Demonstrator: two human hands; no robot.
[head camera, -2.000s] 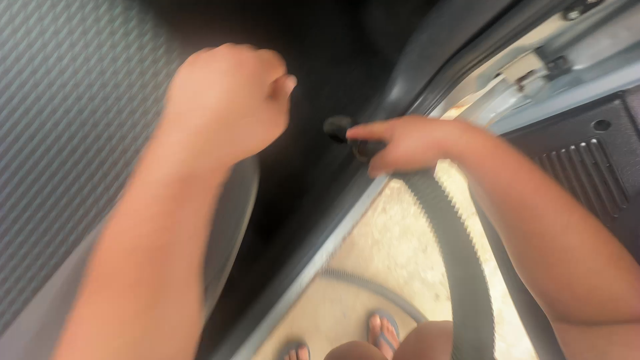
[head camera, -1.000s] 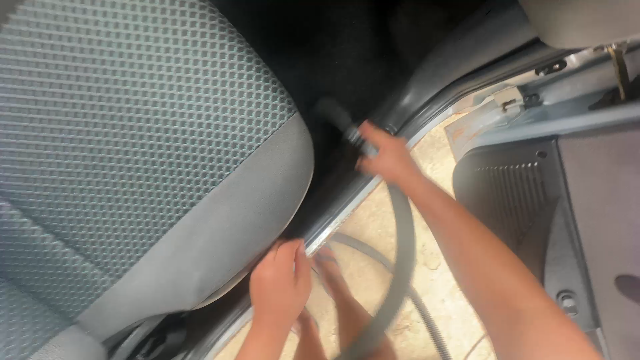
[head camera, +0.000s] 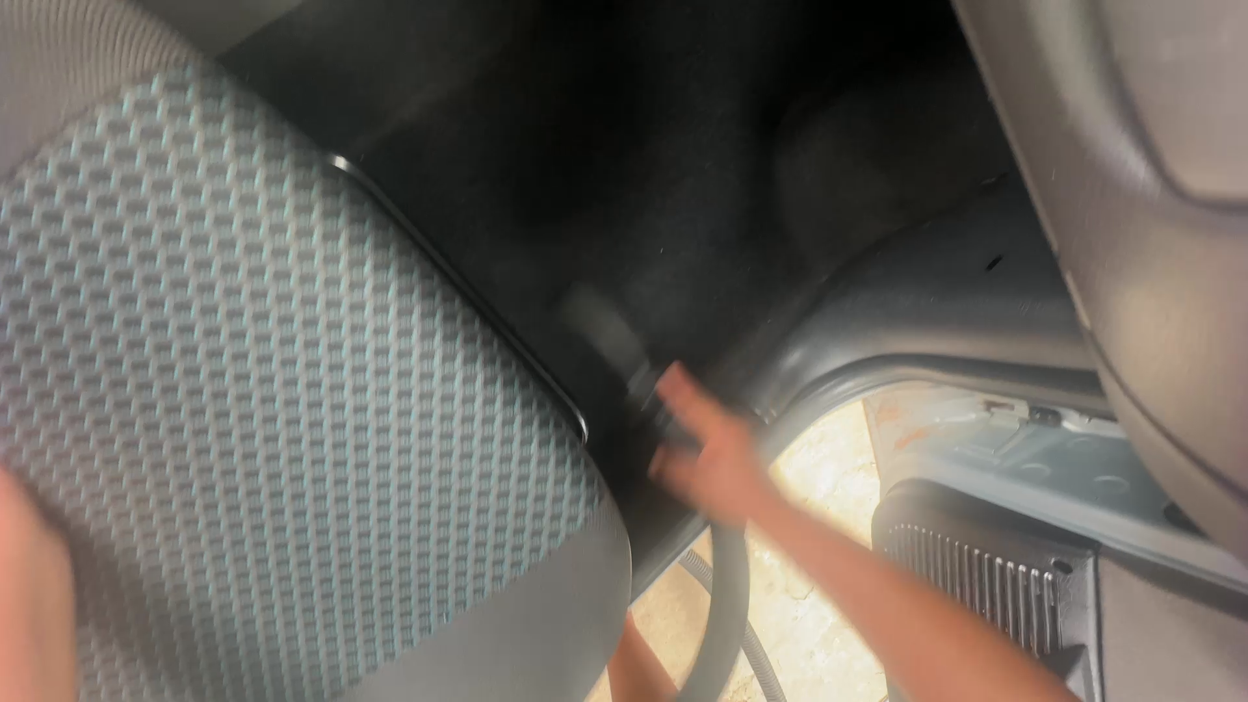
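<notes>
My right hand (head camera: 717, 453) is closed around the end of a grey vacuum cleaner hose (head camera: 723, 604), whose blurred nozzle (head camera: 609, 331) points over the dark car floor (head camera: 663, 195). The hose hangs down from the hand past the door sill. At the left edge, part of my left hand or forearm (head camera: 34, 595) shows over the patterned fabric car seat (head camera: 322, 390); its fingers cannot be made out. A metal bar (head camera: 458, 292) runs along the seat's edge, beside the floor.
The door sill (head camera: 809, 390) curves between the floor and the open car door (head camera: 1170, 624), with its ribbed speaker grille (head camera: 975, 575). Dashboard trim (head camera: 1121, 195) juts in at upper right. A thinner hose (head camera: 760, 663) and part of a leg (head camera: 639, 653) show below, over pale ground.
My left hand has gone from the seat's lower side near the sill to the far left, over the seat. My right hand still holds the hose. The view has shifted, showing more floor.
</notes>
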